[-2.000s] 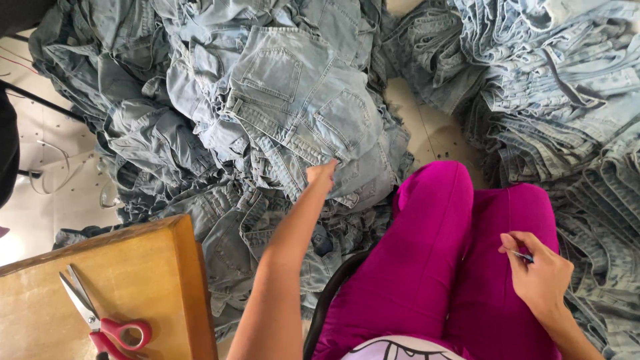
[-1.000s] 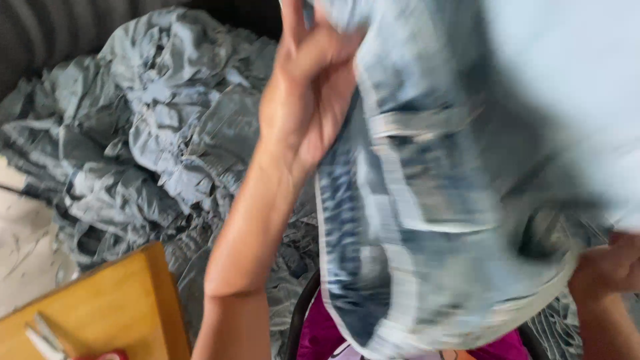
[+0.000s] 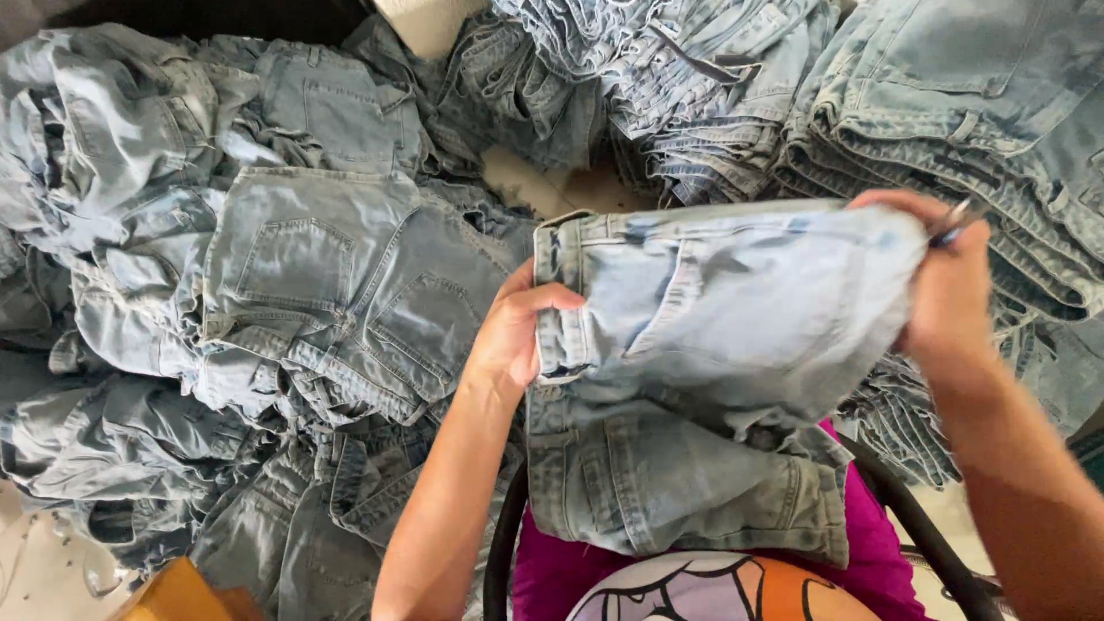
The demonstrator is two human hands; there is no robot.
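A light blue pair of denim shorts (image 3: 742, 302) is stretched between my two hands above my lap. My left hand (image 3: 513, 332) grips its waistband, thumb on top and fingers behind. At the other end, my right hand (image 3: 953, 276) holds the edge of the cloth and also has a small metal tool (image 3: 953, 226) between thumb and fingers; its exact kind is blurred. The lower part of the shorts hangs over my magenta trousers (image 3: 880, 561).
A loose heap of denim garments (image 3: 328, 241) fills the left. Stacked denim (image 3: 957, 112) rises at upper right, beside another layered pile (image 3: 707, 103). A black curved chair frame (image 3: 914, 517) surrounds my lap. The corner of a wooden table (image 3: 181, 595) shows at lower left.
Two seconds ago my left hand lay on the heap and my right hand was over my thigh; now both hold the shorts above my lap. The view has shifted, and the scissors are out of it.
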